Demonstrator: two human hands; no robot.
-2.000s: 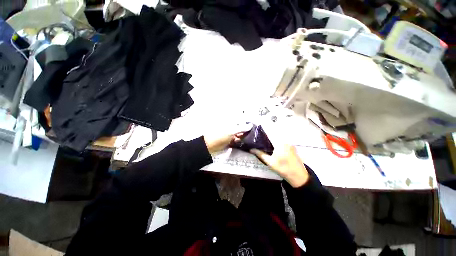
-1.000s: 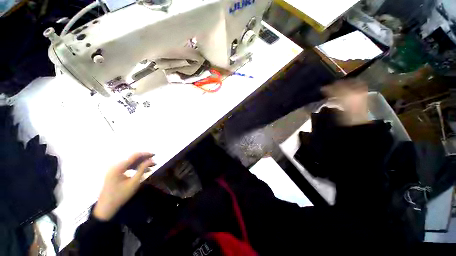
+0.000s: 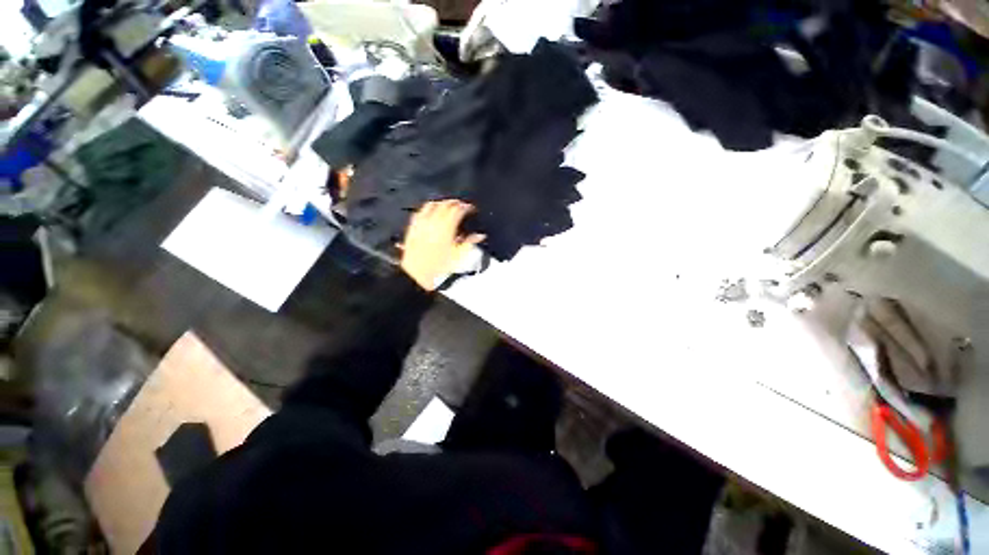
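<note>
My left hand (image 3: 437, 245) is on the near edge of the stack of black cut pieces (image 3: 477, 152), left of the machine. Its fingers are spread over the cloth; whether they grip a piece cannot be told. The stack has stepped, jagged edges on its right side. My right hand is not in view. The off-white sewing machine (image 3: 911, 233) stands at the right, with small metal parts on the table by its needle end.
Orange-red scissors (image 3: 902, 439), a blue pen (image 3: 962, 518) and grey-beige scraps (image 3: 906, 345) lie by the machine. A loose black heap (image 3: 737, 81) is at the far edge. The white table's (image 3: 607, 325) near edge runs diagonally. A cardboard sheet (image 3: 163, 423) is lower left.
The view has swung left. My left hand has moved from the table's near edge to the black stack. My right hand, earlier off to the right beyond the table, has left the picture.
</note>
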